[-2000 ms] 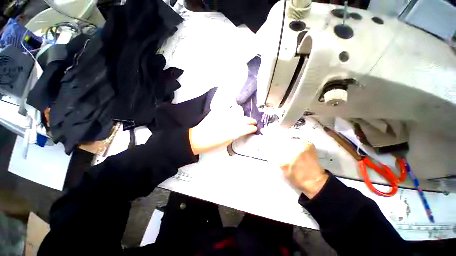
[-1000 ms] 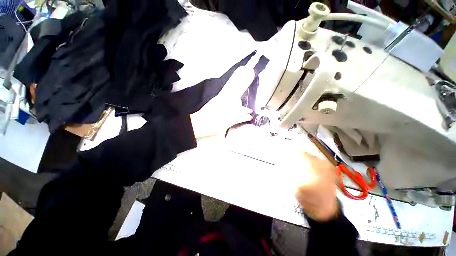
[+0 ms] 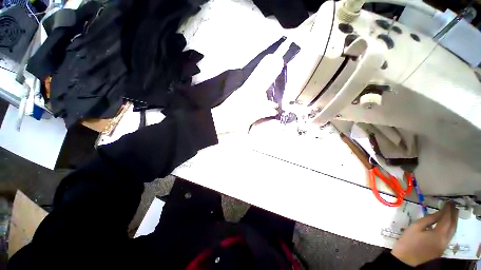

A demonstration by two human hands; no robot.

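The sewing machine [image 3: 422, 100] fills the right side, its lit needle area [image 3: 295, 117] near the middle. A dark cloth piece [image 3: 278, 87] lies left of the needle area, with its edge at the presser foot. My left hand [image 3: 245, 103] is washed out by the light and lies on the cloth beside the needle area; its fingers are too bright to make out. My right hand [image 3: 428, 236] is at the lower right, fingertips together at small parts at the base of the machine's right end; whether it grips anything is unclear.
A heap of black cut pieces [image 3: 100, 68] lies left of the machine. Orange-handled scissors [image 3: 389, 185], a blue pen [image 3: 420, 196] and grey-beige scraps [image 3: 393, 142] lie under the machine arm. More black cloth [image 3: 285, 11] is at the far table edge.
My right hand has moved from the table front near the needle to the machine's right end. My left hand stays on the cloth by the needle. The camera view has shifted.
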